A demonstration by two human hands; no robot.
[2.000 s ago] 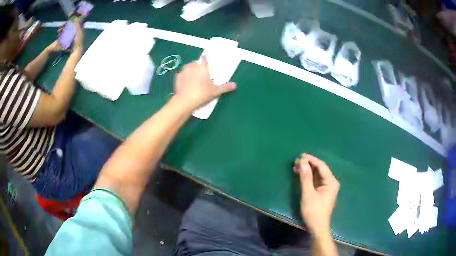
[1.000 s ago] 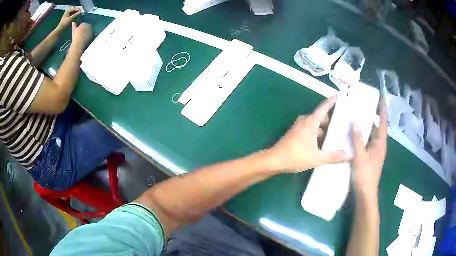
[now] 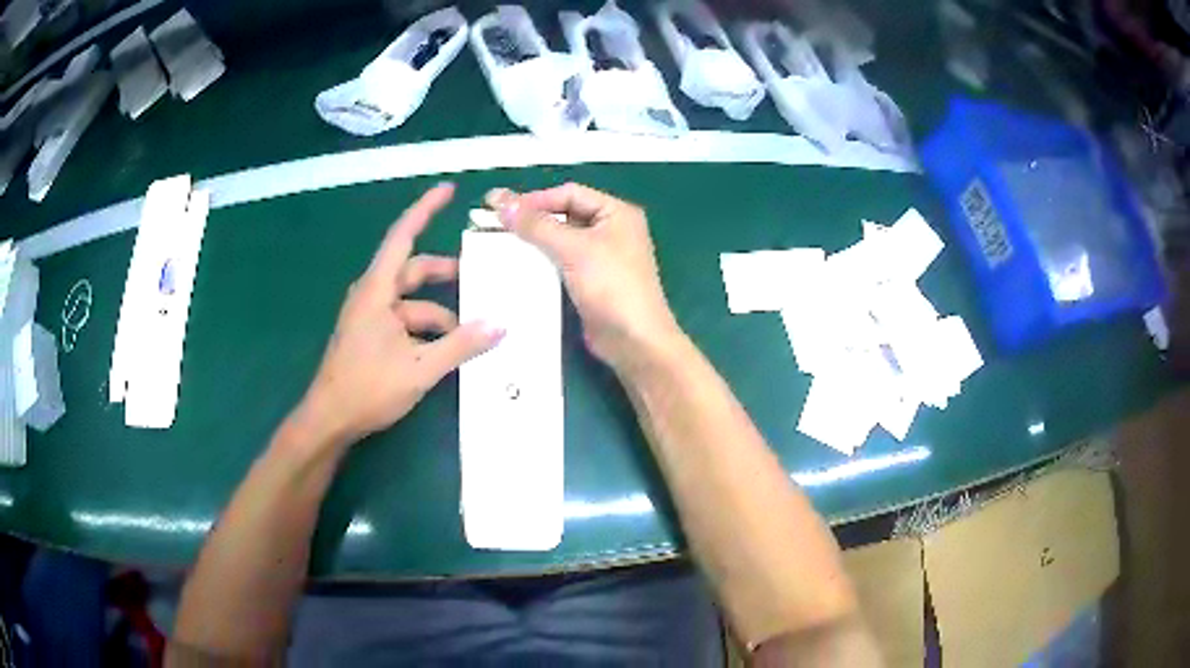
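Observation:
A long white carton lies on the green surface in front of me, its long side pointing away. My left hand is at its left side, fingers apart, with the thumb over the carton. My right hand is at its far end, thumb and fingertips pinched at the small end flap. Whether the fingertips hold the flap or something small cannot be told. Another flat white carton lies to the left, with thin pale bands beside it.
White leaflets lie fanned at the right. A blue tray with clear bags is beyond them. Bagged products lie in a row behind the white strip. White cartons are stacked at the left edge. A brown carton is below the bench edge.
The view has swung right. The white carton that both hands held up now lies on the green surface. My right hand has moved to its far end, and my left hand has opened beside it.

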